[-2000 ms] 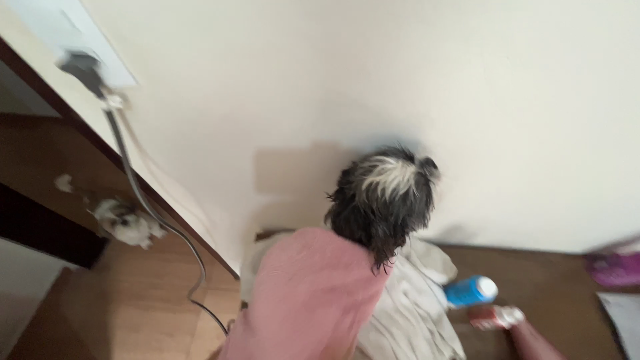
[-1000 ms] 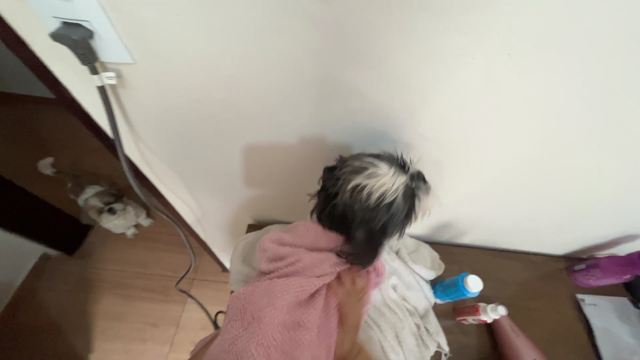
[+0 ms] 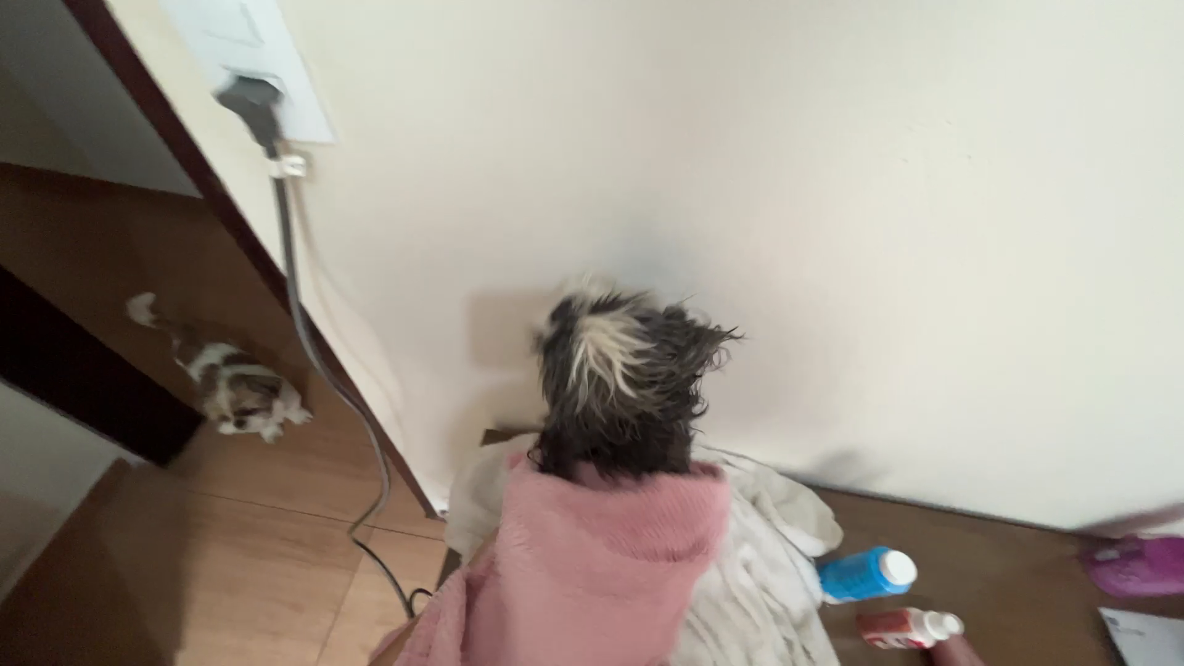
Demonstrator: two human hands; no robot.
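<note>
A dog with wet black and white fur [image 3: 620,379] faces the wall, its head turned toward the left. A pink towel [image 3: 601,573] covers its body below the neck. Beneath the dog lies a crumpled white cloth [image 3: 758,592] on a brown surface. A strip of bare arm shows at the towel's lower left edge; my left hand is hidden by the towel. My right hand does not show either. Right of the cloth lie a blue bottle with a white cap [image 3: 865,575] and a red and white bottle [image 3: 906,629], with skin of an unclear body part beside it.
A black plug [image 3: 252,97] sits in a white wall socket, and its cable [image 3: 319,356] hangs down to the floor. A second, brown and white dog [image 3: 240,393] is on the wooden floor at left. A purple object [image 3: 1133,566] and a white sheet [image 3: 1147,638] lie at far right.
The wet dog's head has turned from the right toward the left. A hand that lay on the pink towel one second ago is out of sight. The towel now spreads evenly across the dog's back.
</note>
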